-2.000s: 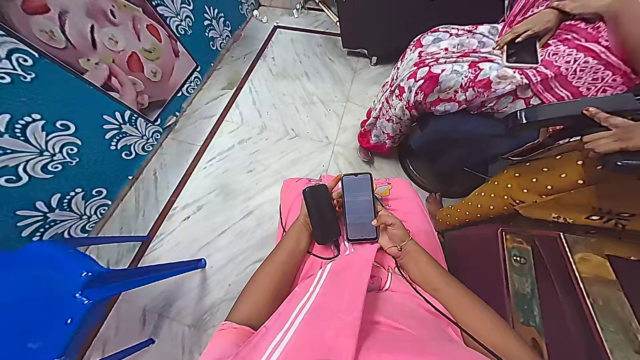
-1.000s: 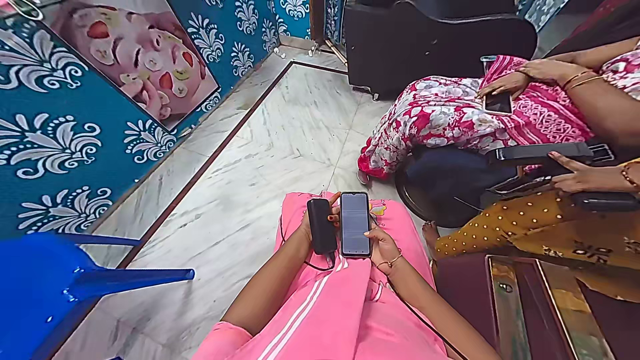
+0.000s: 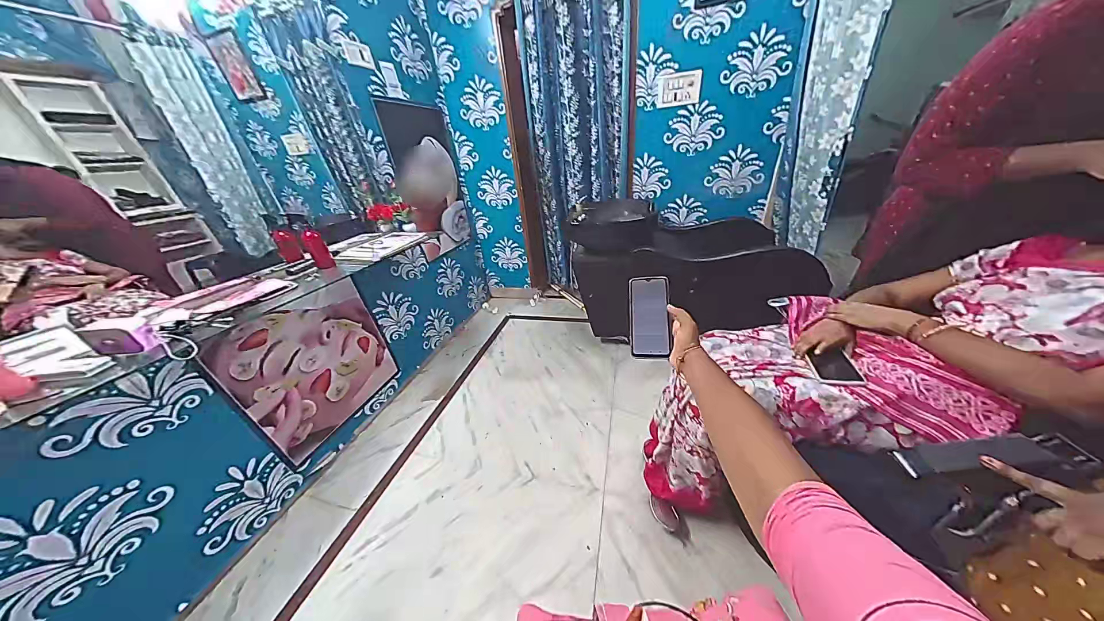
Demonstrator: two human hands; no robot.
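Note:
My right hand is stretched forward and grips a smartphone upright by its right edge. The phone's lit screen faces me. A dark cable curves over pink clothing at the bottom edge. Beside the cable a small fingertip-like part shows, perhaps of my left hand; the rest of that hand is out of frame, and what it holds is hidden.
A seated person in floral clothing holds another phone at the right. Another person's hand is near a black strap. Ahead stands black salon furniture; at left, a mirrored counter bears red bottles. Marble floor lies between.
My right hand has moved forward from my lap with the phone. The black device that my left hand held there has left view. The view has tilted up.

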